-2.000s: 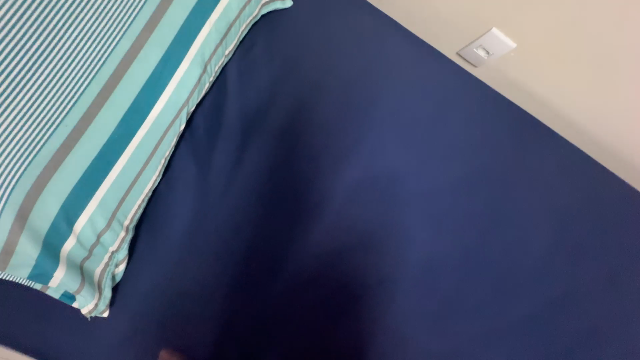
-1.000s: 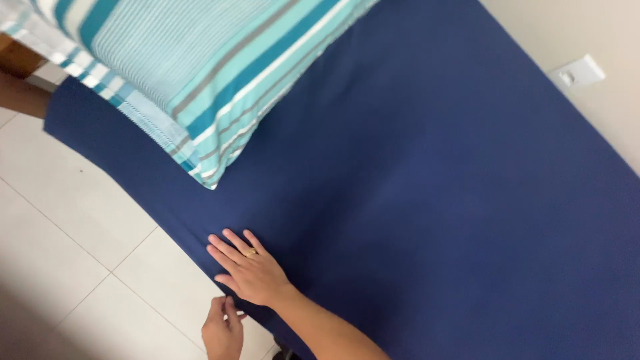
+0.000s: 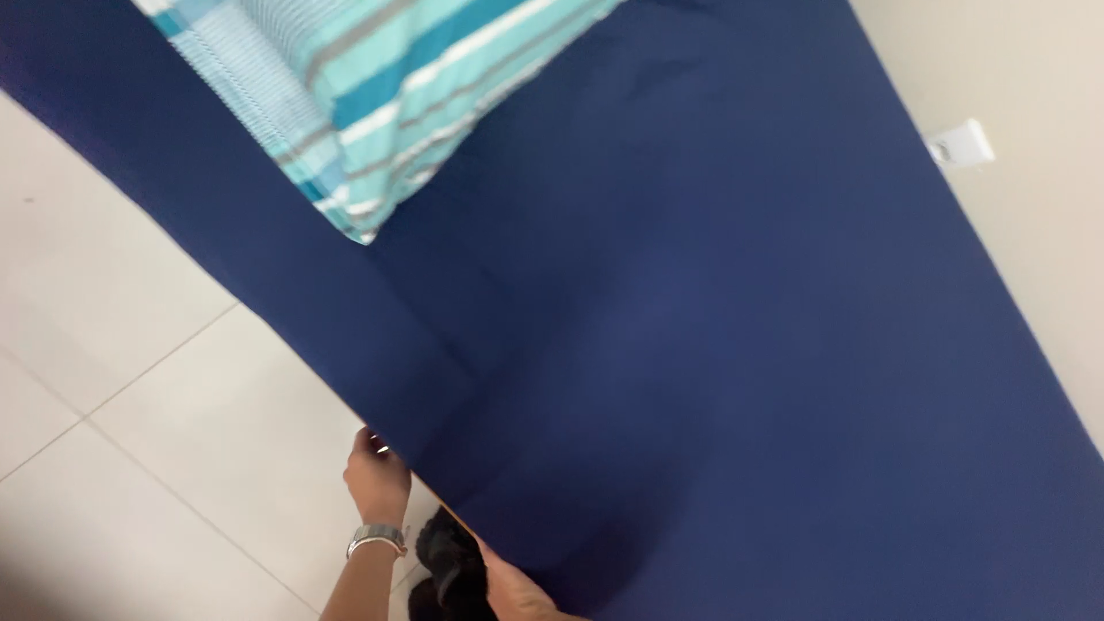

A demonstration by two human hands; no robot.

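Note:
A navy sheet (image 3: 776, 328) covers the bed, and its side hangs over the left edge. My left hand (image 3: 377, 479), with a metal watch at the wrist, is at that edge with its fingers curled on the sheet's border; the fingertips are partly hidden. Lower down and to the right, my right hand (image 3: 516, 591) is against the same edge, its fingers out of sight at or under the sheet. Creases run across the fabric above the hands. A pillow in a teal, white and grey striped case (image 3: 414, 95) lies on the sheet at the top, one corner pointing down.
Light floor tiles (image 3: 155, 379) lie along the bed's left side. Something black and fluffy (image 3: 453, 561) shows between my arms, beside the bed. On the right, a pale wall (image 3: 1018, 52) with a white socket or switch plate (image 3: 964, 145) borders the bed.
My right hand lay spread flat on the sheet a second ago and has since moved to the edge. Two seconds ago neither hand was clearly visible. The view has shifted.

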